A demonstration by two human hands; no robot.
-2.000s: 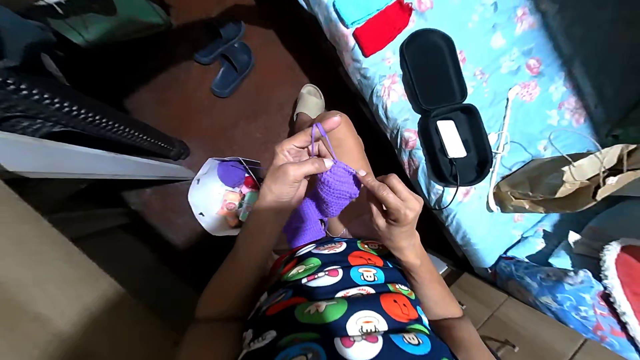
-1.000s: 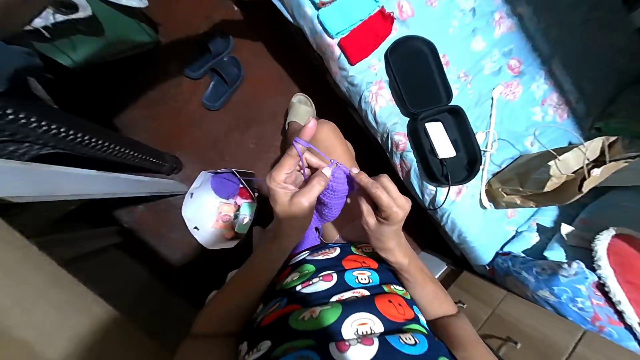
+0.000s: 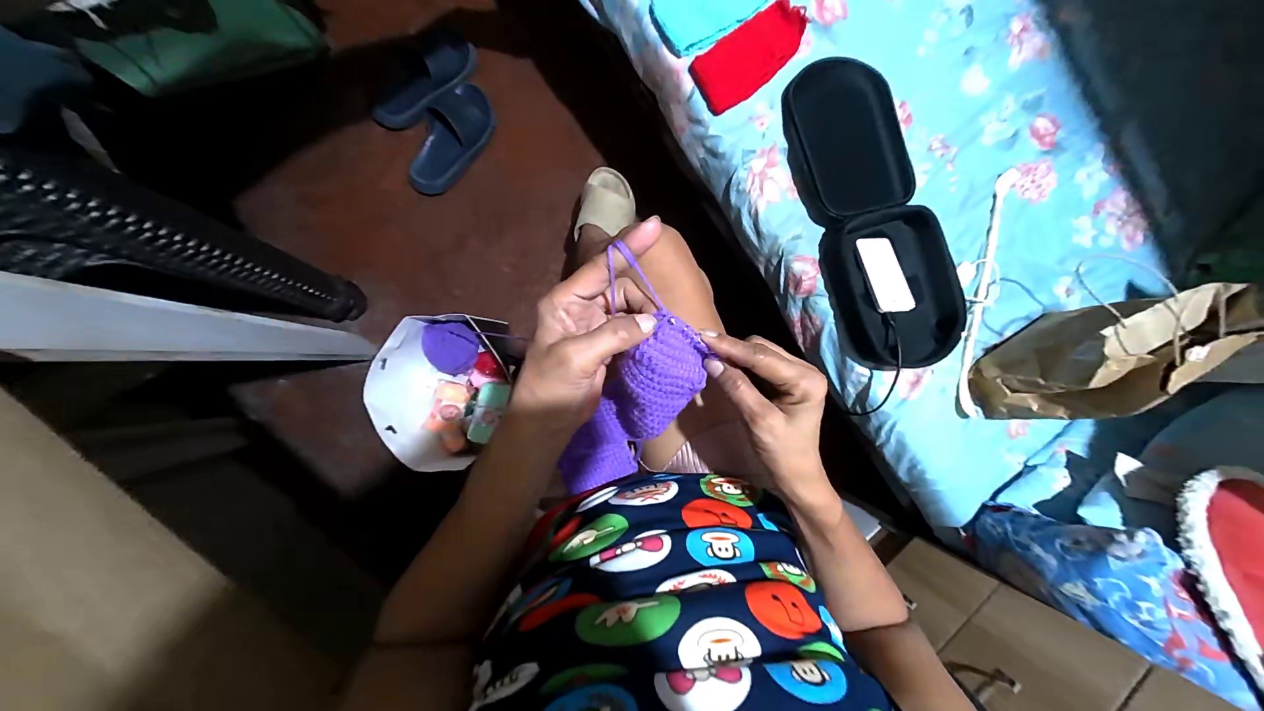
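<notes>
A purple crocheted piece [image 3: 660, 380] hangs between my two hands above my lap, with more purple crochet [image 3: 597, 444] below it. My left hand [image 3: 583, 346] pinches its upper left edge between thumb and fingers, and a loop of purple yarn [image 3: 632, 272] runs up over the raised index finger. At the piece's right edge, my right hand [image 3: 770, 390] has thumb and index finger closed on it; whether a crochet hook is in those fingers cannot be told. A ball of purple yarn [image 3: 450, 348] lies in a white container [image 3: 395, 415] left of my left forearm.
On the floral bed sheet [image 3: 750, 188] at right lie an open black case [image 3: 849, 138] holding a white device [image 3: 886, 275], a red knitted piece [image 3: 750, 56] and a brown paper bag [image 3: 1066, 365]. Dark slippers [image 3: 452, 138] rest on the floor. A woven black chair part [image 3: 197, 237] juts in from the left.
The crocheted piece, seen narrow and turned one second ago, now shows its broad face. The yarn loop stands more upright over my left index finger.
</notes>
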